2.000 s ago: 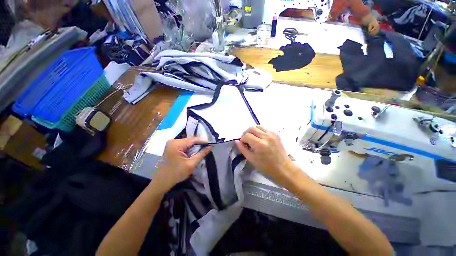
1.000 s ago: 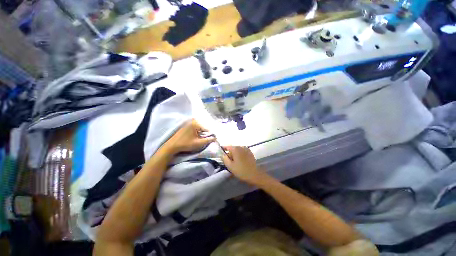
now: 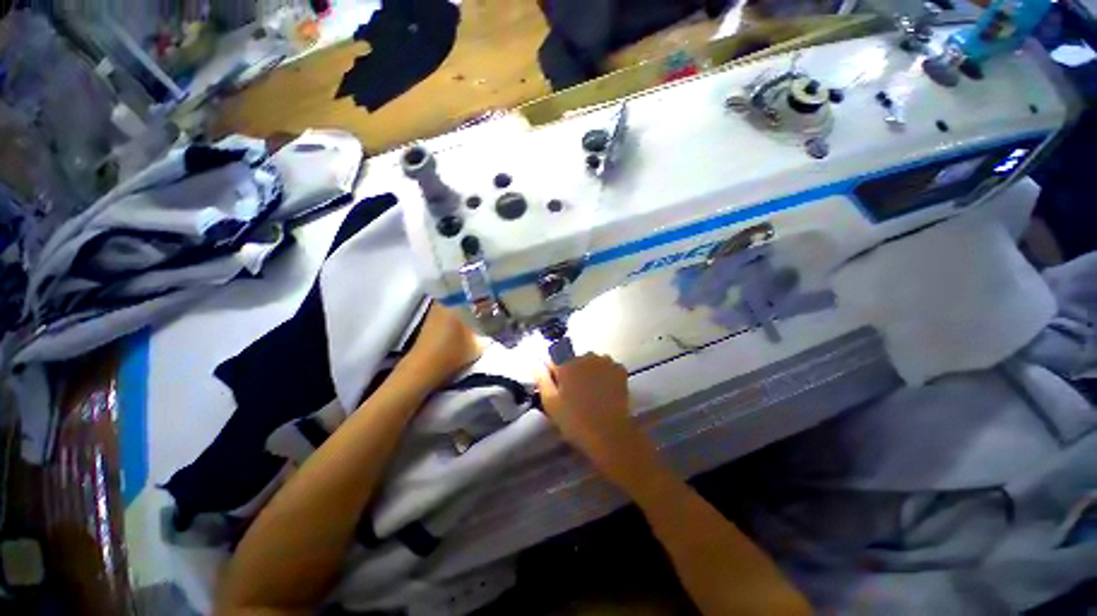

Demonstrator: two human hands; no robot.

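Observation:
The light grey garment panel (image 3: 367, 283) with black panels (image 3: 283, 373) lies on the white table left of the sewing machine (image 3: 722, 169). My left hand (image 3: 448, 343) is at the cloth just left of the presser foot (image 3: 556, 343), its fingertips partly lost in glare. My right hand (image 3: 586, 395) pinches the black-striped edge of the garment just in front of the presser foot. The rest of the grey garment with black bands (image 3: 481, 445) hangs over the front edge. The needle is not clearly visible.
A folded grey and black bundle (image 3: 156, 241) lies at the left rear. Grey scraps (image 3: 752, 289) lie under the machine arm. A pale cloth piece (image 3: 950, 289) is at the right end, above grey garments (image 3: 962, 445). Black cut pieces (image 3: 403, 48) lie behind.
From two seconds ago, both hands and the garment edge have moved from the open table to the presser foot. Over the last second the hands have come closer to it, and the view has shifted.

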